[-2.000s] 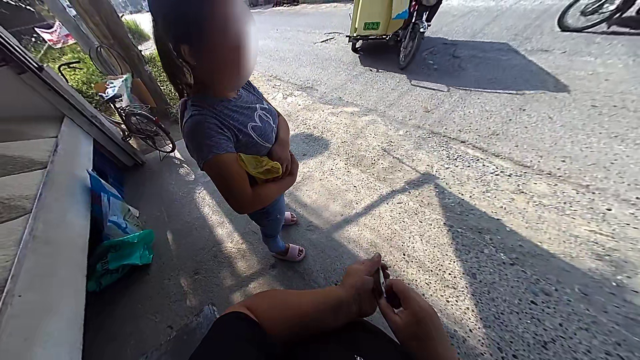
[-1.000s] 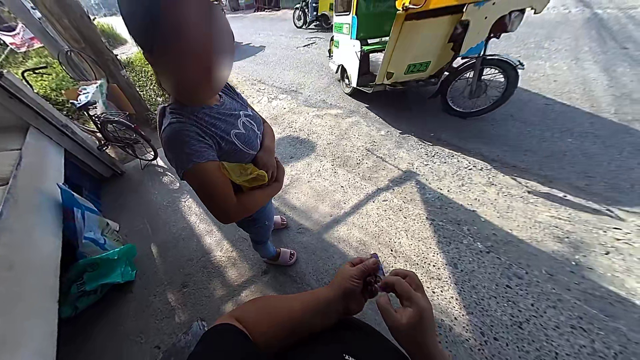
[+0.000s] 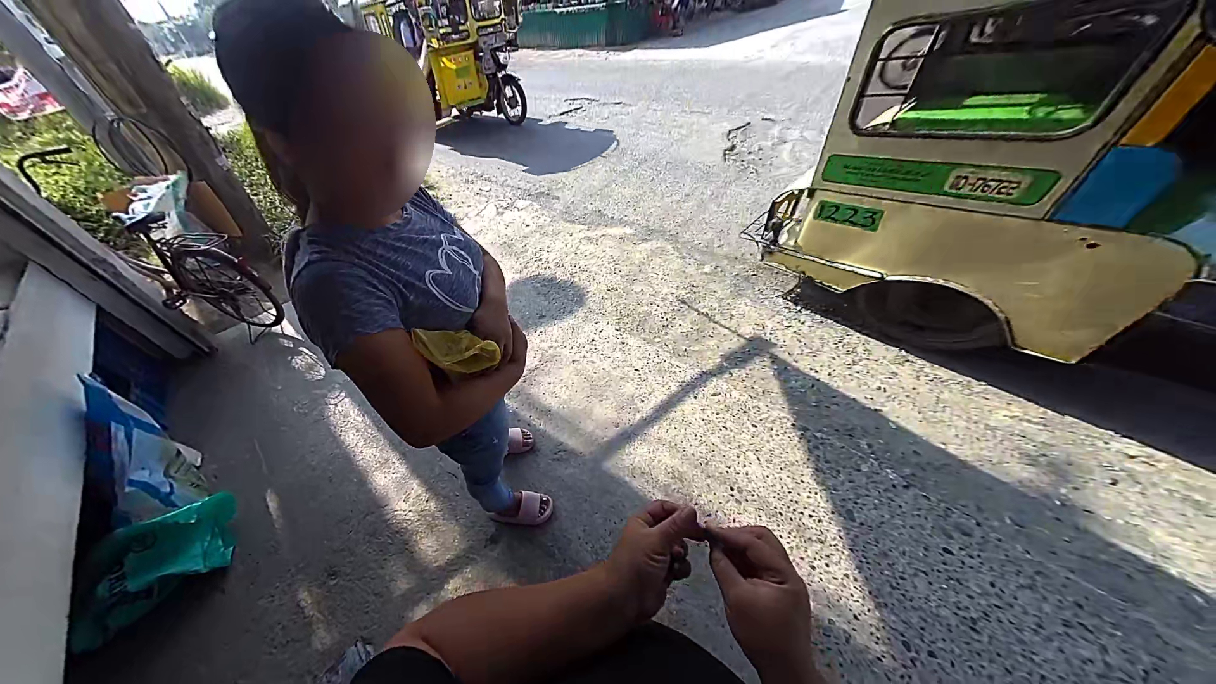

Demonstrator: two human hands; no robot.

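Note:
My left hand (image 3: 651, 560) is closed, its thumb and forefinger pinched together at the bottom centre. Against its fingertips are the thumb and forefinger of my right hand (image 3: 760, 589), also pinched. Something small and dark seems to lie between the fingers, but it is too small to name. Both hands are above my dark-clothed lap (image 3: 646, 657). In front and to the left stands a person in a grey-blue T-shirt (image 3: 380, 275), arms folded, holding a yellow plastic bag (image 3: 456, 351).
A cream tricycle cab (image 3: 997, 247) is on the road at right, a yellow tricycle (image 3: 461, 76) farther back. At left are a parked bicycle (image 3: 218, 275), a green plastic bag (image 3: 157, 560) and a blue-white bag (image 3: 142, 456) beside a low wall (image 3: 38, 427).
The cream tricycle, seen further left a second ago, now stands at the right edge. A yellow tricycle has come into fuller view behind. My hands have drawn together at the fingertips.

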